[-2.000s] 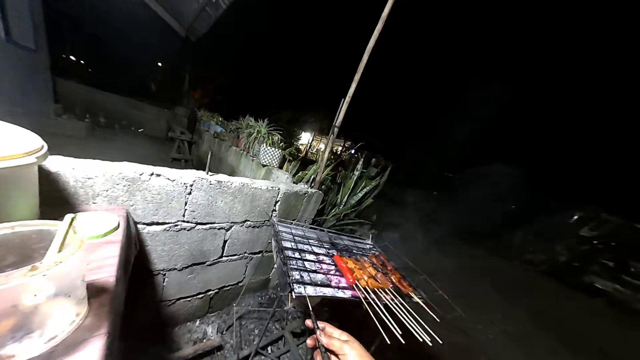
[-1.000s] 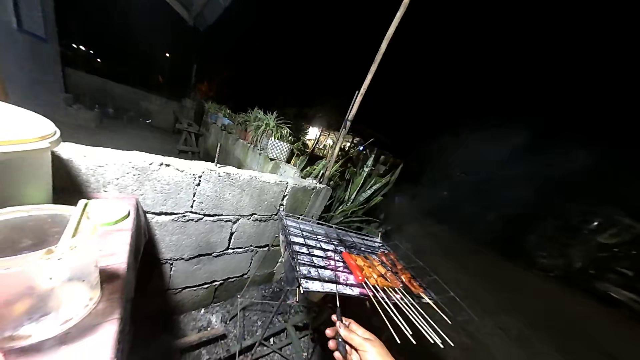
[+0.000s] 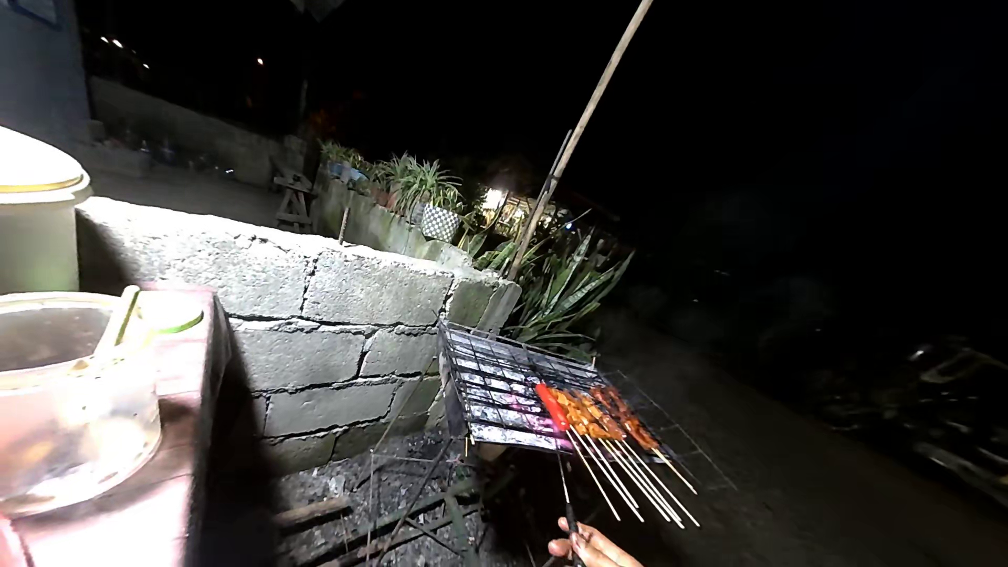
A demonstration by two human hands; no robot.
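Observation:
One hand shows at the bottom edge, right of centre; I take it for my right hand (image 3: 592, 545). Its fingers are closed around a thin dark-handled tool (image 3: 570, 512), whose light shaft points up toward the near edge of the charcoal grill (image 3: 504, 394). On the wire grate lie several bamboo skewers (image 3: 638, 480) of orange and browned meat (image 3: 591, 416), with a bright red piece (image 3: 552, 407) at their left. The bare skewer ends stick out toward me. Pale coals glow faintly under the grate. My left hand is out of view.
At left, a table (image 3: 189, 425) holds a clear plastic tub (image 3: 87, 441) with a light handle in it, a green-rimmed lid (image 3: 175, 316) and a lidded white bucket (image 3: 39, 228). A concrete block wall (image 3: 370, 287) runs behind. A leaning pole (image 3: 587, 118) and plants (image 3: 571, 291) stand beyond the grill.
The hand with the dark-handled tool has shifted a little relative to the grill's near edge. The skewers lie much as before on the grate. The view has moved somewhat.

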